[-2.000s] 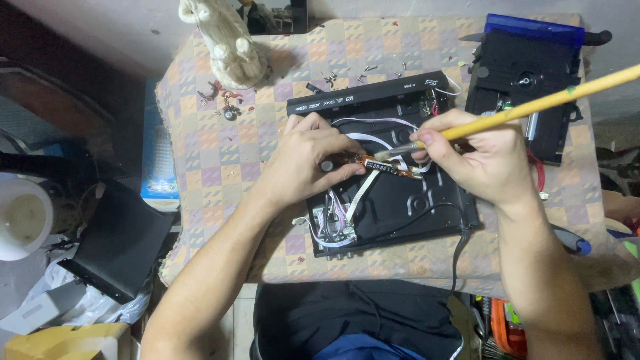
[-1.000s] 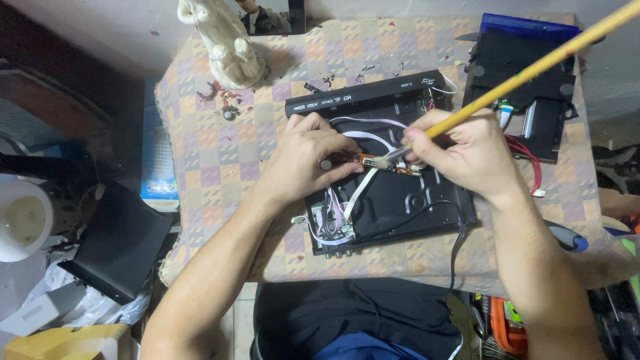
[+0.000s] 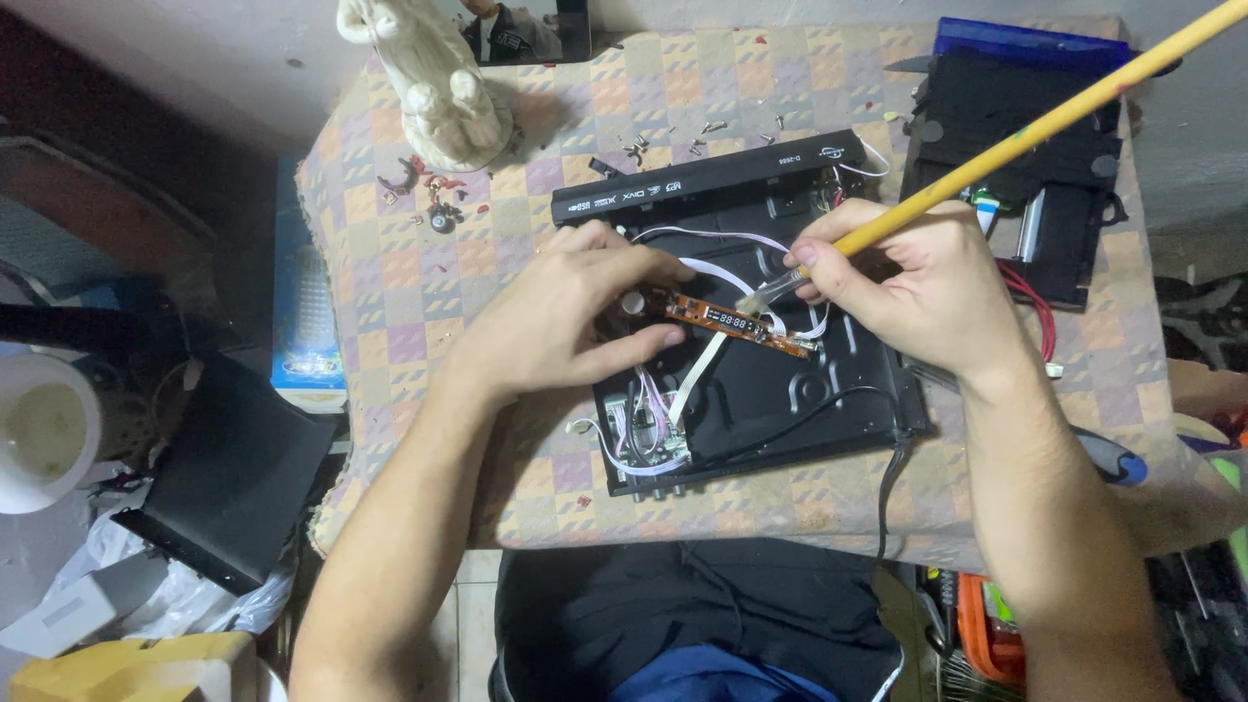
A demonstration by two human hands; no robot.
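An opened DVD player's black metal chassis (image 3: 780,390) lies on the cloth, its front panel (image 3: 712,180) along the far edge. Above the chassis, my left hand (image 3: 575,307) holds the left end of a narrow orange-brown circuit board (image 3: 692,310) with a small digit display. My right hand (image 3: 907,278) grips a long yellow-handled brush (image 3: 1014,146), whose pale bristles are at the board's upper edge, near the display. White ribbon cables (image 3: 697,378) run from beneath the board. A small green circuit board (image 3: 648,429) with several wires sits in the chassis's near left corner.
Loose screws (image 3: 697,146) lie beyond the front panel. A cream figurine (image 3: 439,97) stands at the back left, near small red debris (image 3: 429,180). At the right is a black disc-drive unit (image 3: 1014,156) with red wires. A black power cord (image 3: 885,497) hangs over the near edge.
The brush tip and my right hand have shifted slightly along the board. The board stays in my left hand, and its display faces up more plainly now.
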